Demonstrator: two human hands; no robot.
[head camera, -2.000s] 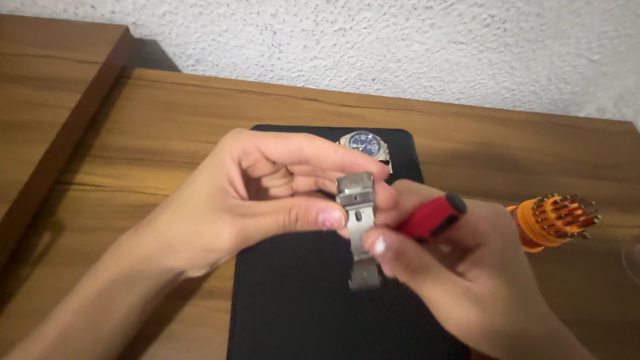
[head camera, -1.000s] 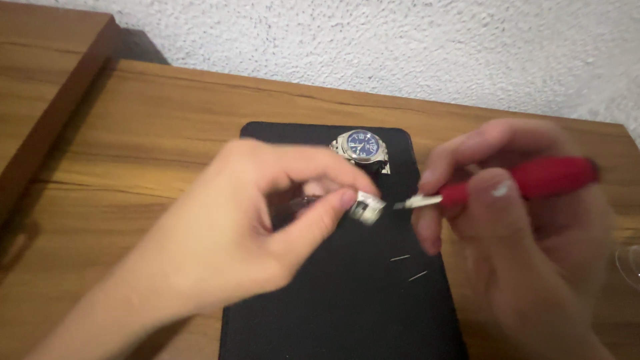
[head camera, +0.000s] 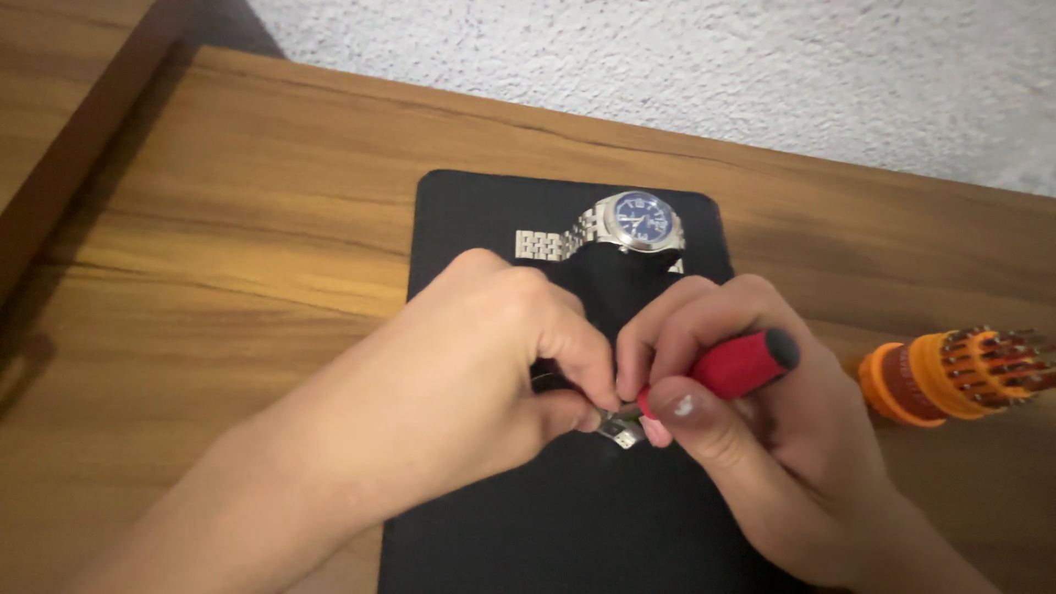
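Note:
Between the thumb and forefinger of my left hand (head camera: 503, 355) is a metal watch clasp (head camera: 620, 432), mostly covered by the fingers. My right hand (head camera: 742, 404) grips a small screwdriver with a red and black handle (head camera: 734, 367); its tip is hidden at the clasp, where both hands meet. Beyond them, a wristwatch with a blue dial (head camera: 642, 221) lies on a black mat (head camera: 487, 536), its steel link bracelet (head camera: 540, 246) stretched out to the left.
An orange holder full of screwdriver bits (head camera: 924, 375) is to the right of the mat on the wooden table (head camera: 247, 206). A raised wooden edge (head camera: 91, 124) runs along the left, and a rough white wall (head camera: 660, 74) rises behind the table.
My right hand has brought the screwdriver from beside the clasp in to touch or nearly touch it. Both hands are now lower on the mat, and more of the watch's bracelet shows.

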